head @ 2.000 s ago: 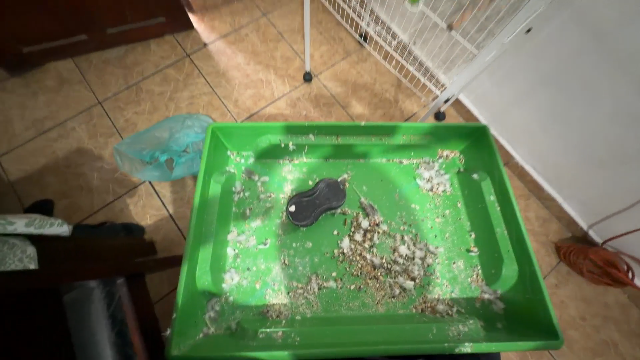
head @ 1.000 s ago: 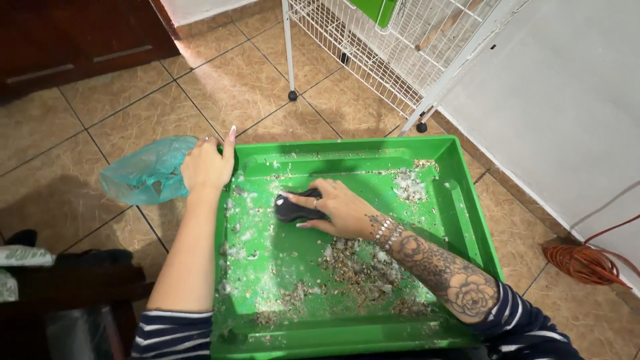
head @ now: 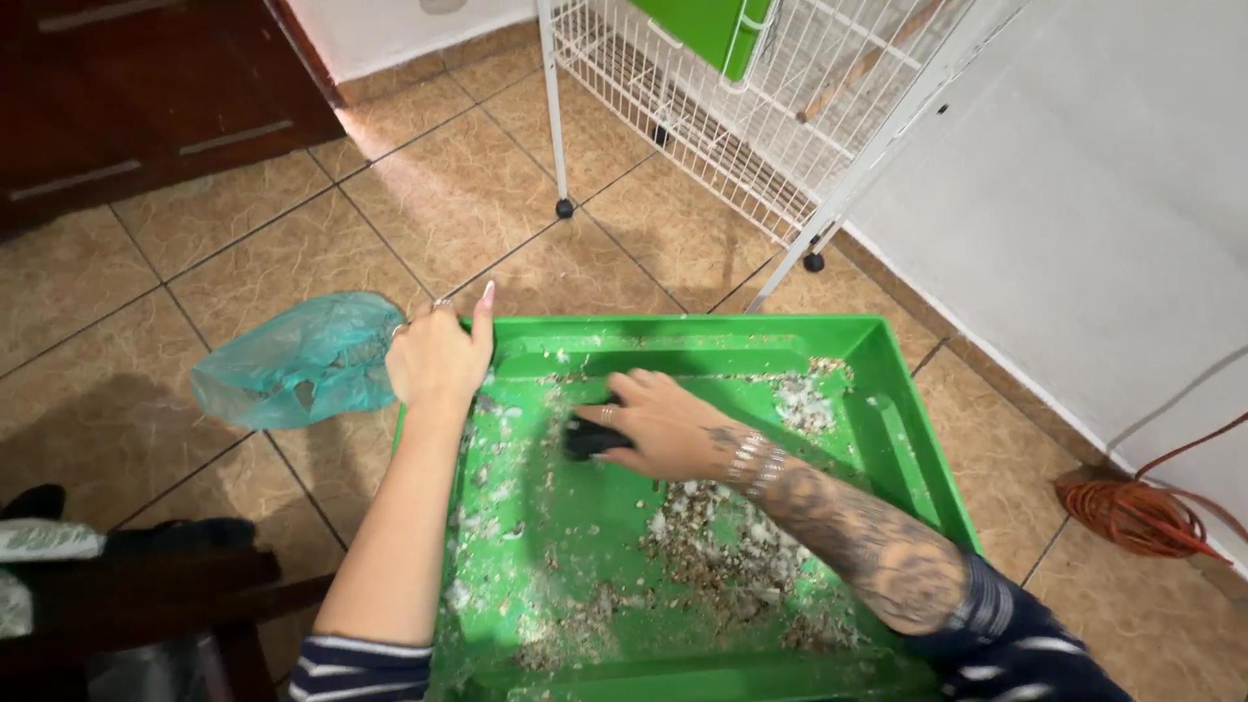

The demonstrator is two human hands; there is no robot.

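Observation:
A green plastic tray (head: 721, 687) lies below me, scattered with seed husks, droppings and white fluff. My left hand (head: 441, 356) grips the tray's far left corner, its thumb raised. Inside the tray, my right hand (head: 663, 421) is closed over a black brush (head: 590, 437), pressed to the tray floor; the fingers hide part of it, and its bristles are not visible. A heap of debris (head: 721, 546) lies below my right hand, and a smaller whitish clump (head: 805, 402) sits near the far right corner.
A teal plastic bag (head: 302, 361) lies on the tiled floor left of the tray. Beyond stands a white wire cage (head: 702, 146) on casters. A coiled orange cord (head: 1131, 517) rests by the right wall. Dark furniture (head: 136, 604) is at lower left.
Two seconds ago no hands showed and the brush lay alone in the tray. Both hands came in, the left to the tray's corner, the right onto the brush.

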